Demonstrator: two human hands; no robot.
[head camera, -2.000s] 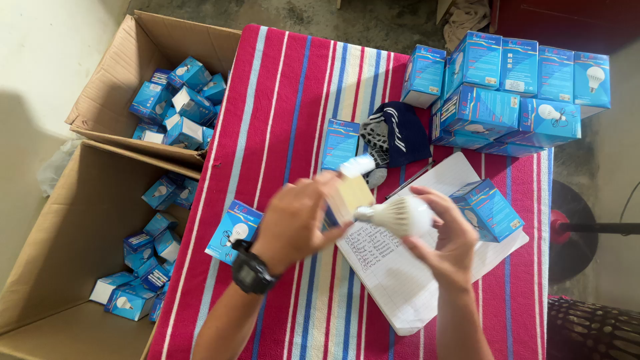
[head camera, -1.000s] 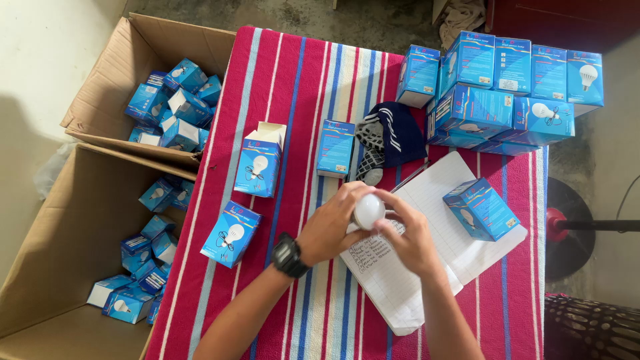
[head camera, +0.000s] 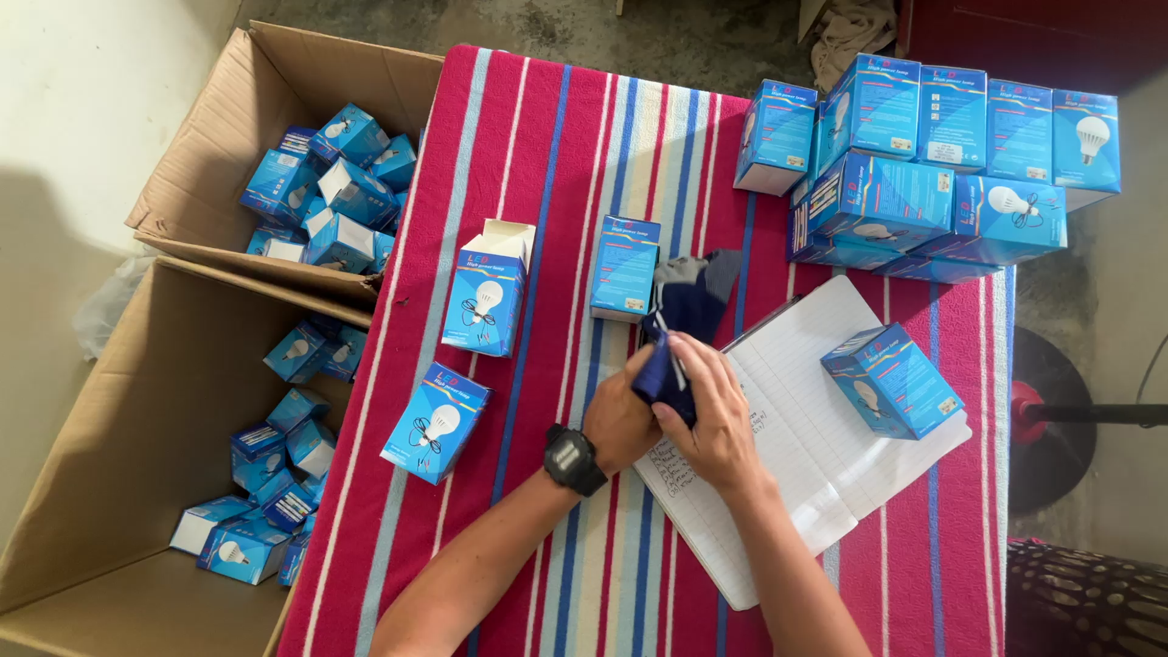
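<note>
My left hand (head camera: 625, 415), with a black watch on its wrist, and my right hand (head camera: 712, 406) are together over the open notebook's left edge. Both grip a navy cloth with white stripes (head camera: 689, 315); its grey patterned end lies on the striped tablecloth. The bulb is not visible; whether it is inside the cloth I cannot tell. Just beyond the hands stands a blue LED lamp box (head camera: 625, 267). To the left are a lamp box with raised flaps (head camera: 484, 297) and another lamp box (head camera: 436, 422). The notebook (head camera: 812, 411) bears handwriting, and a lamp box (head camera: 892, 381) rests on its right page.
Two cardboard cartons (head camera: 196, 182) (head camera: 109, 438) with many blue lamp boxes stand beside the table's left edge. Stacked lamp boxes (head camera: 881, 196) occupy the back right corner. A dark round base with a pole (head camera: 1049, 415) stands right of the table.
Two seconds ago my hands held a white bulb and an open box; one second ago only the bulb showed in them. The flapped box now stands at left, and both hands have taken hold of the navy cloth.
</note>
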